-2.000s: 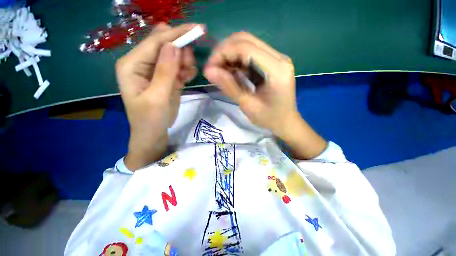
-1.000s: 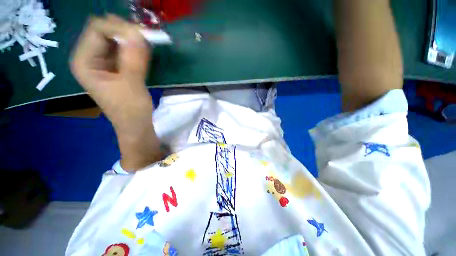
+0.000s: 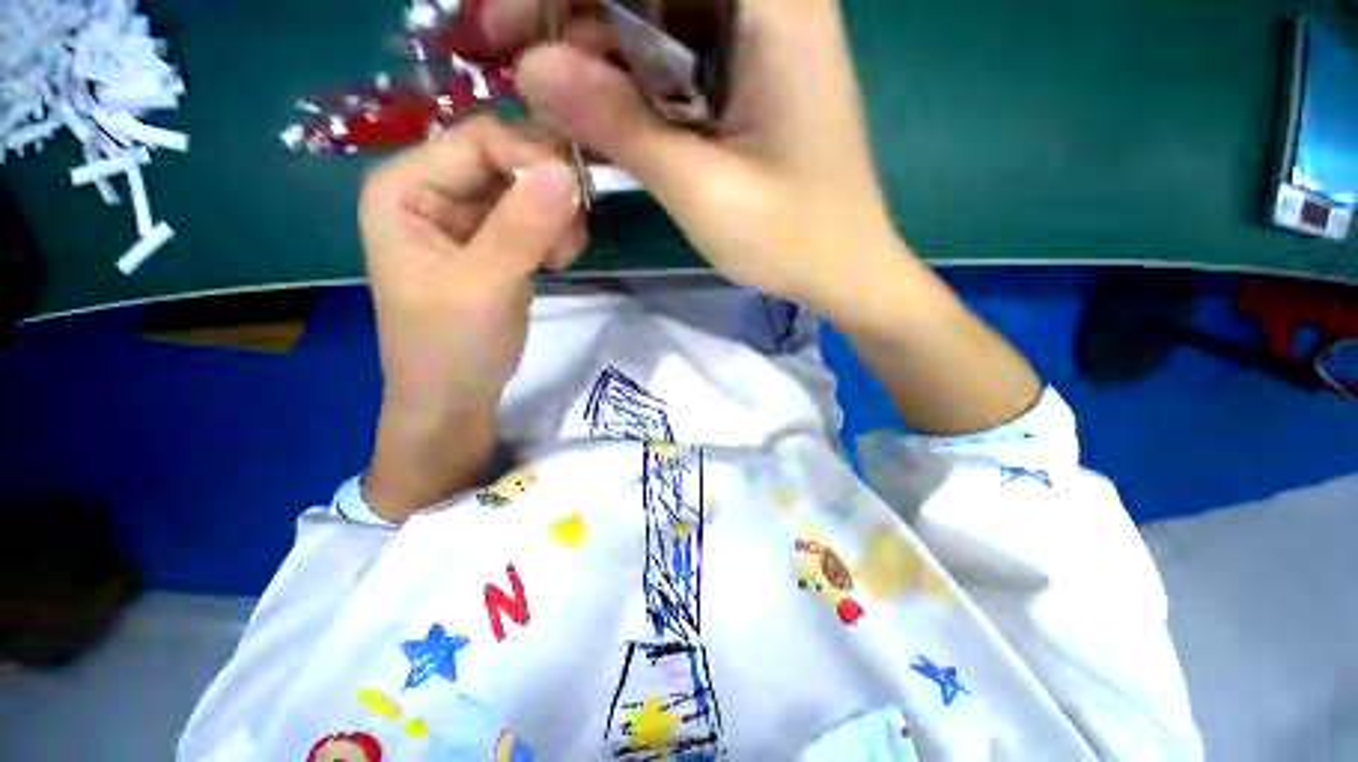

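My left hand is at the table's front edge and pinches a white tab, which sticks out to the right of its fingertips. My right hand is just above and right of it. It holds a thin metal rod that points down to my left fingertips. A dark and silver small tool lies in its palm. Red lead wires with silver ends lie behind my left hand, partly hidden by the hands.
A white strip pile lies at the far left of the green table. A pocket digital scale is at the far right. A red and a dark object show below the table edge at the right.
My right hand has come back from beyond the top of the picture with a rod at its fingertips. My left hand has moved right and slightly down, with the white tab still in it.
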